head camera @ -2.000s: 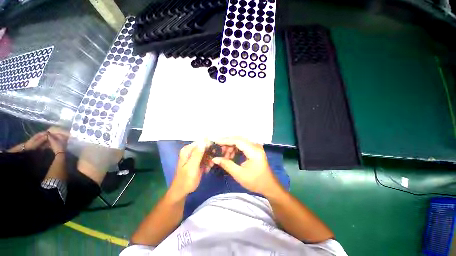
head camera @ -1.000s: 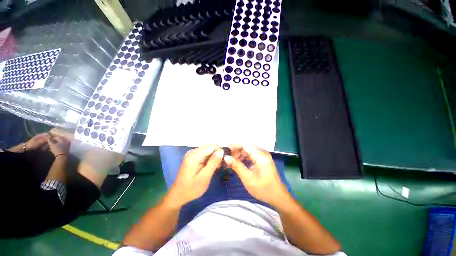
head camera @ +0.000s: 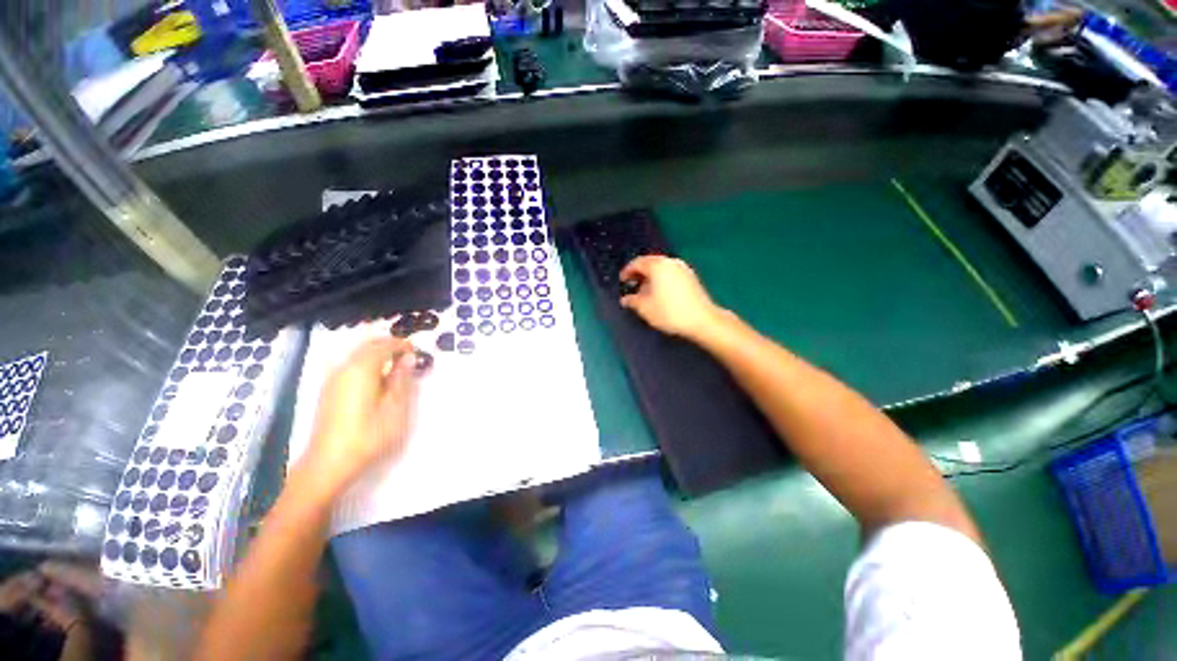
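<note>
My right hand (head camera: 665, 297) is over the far part of the long black tray (head camera: 697, 400), its fingertips closed on a small dark round part (head camera: 630, 287). Small dark parts sit grouped at the tray's far end. My left hand (head camera: 362, 407) is over the white work paper (head camera: 503, 420), thumb and fingertips at another small round black part (head camera: 422, 362). A few more black parts (head camera: 416, 323) lie just beyond it. The sticker sheet (head camera: 501, 245) lies at the paper's upper right, with outlined rings at its near end.
Black ribbed supply trays (head camera: 349, 252) stand behind the paper. Spare sticker sheets (head camera: 194, 426) in plastic lie left. A grey machine (head camera: 1071, 207) stands at far right, a blue crate (head camera: 1110, 504) below it. Pink baskets (head camera: 813, 32) are on the shelf behind. Another person's hand (head camera: 45, 600) shows lower left.
My hands have parted from above my lap. The right went forward to the tray's far end, the left forward to the loose parts on the paper. The view has tilted up and shifted right.
</note>
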